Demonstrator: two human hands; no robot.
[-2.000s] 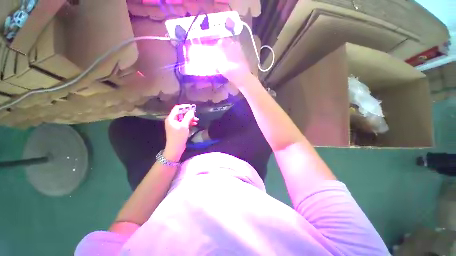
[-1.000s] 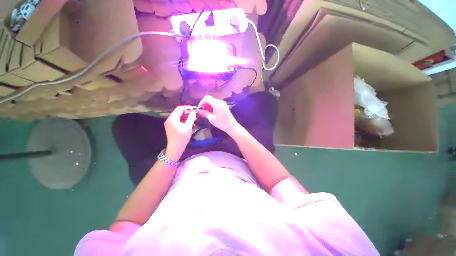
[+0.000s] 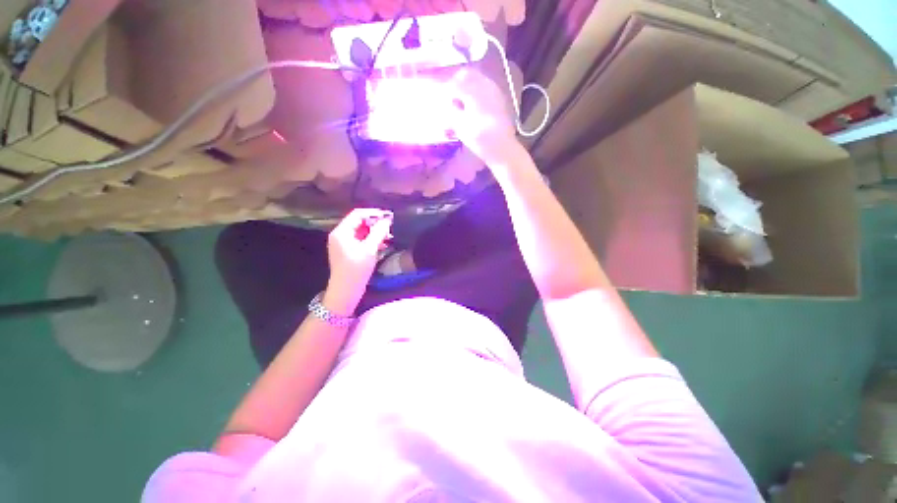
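The test box [image 3: 403, 111] glows bright pink-white on the stacked cardboard in front of me. My right hand [image 3: 480, 113] is at the right side of the box, partly washed out by the glare; whether its fingers hold a part cannot be seen. My left hand [image 3: 356, 243] is above my lap, closer to me than the box. Its fingers are closed on small LED modules [image 3: 379, 217], pale with a reddish patch beside them; their number cannot be told.
A white power strip [image 3: 411, 41] with dark plugs lies behind the box. A pale cable [image 3: 224, 86] runs left. Small cartons [image 3: 98, 103] stand at left. A large open carton [image 3: 620, 211] with a whitish bag and flattened cartons [image 3: 679, 74] are at right.
My right hand has moved from beside my left hand, forward and right to the glowing box. My left hand has stayed nearly in place, holding the small parts.
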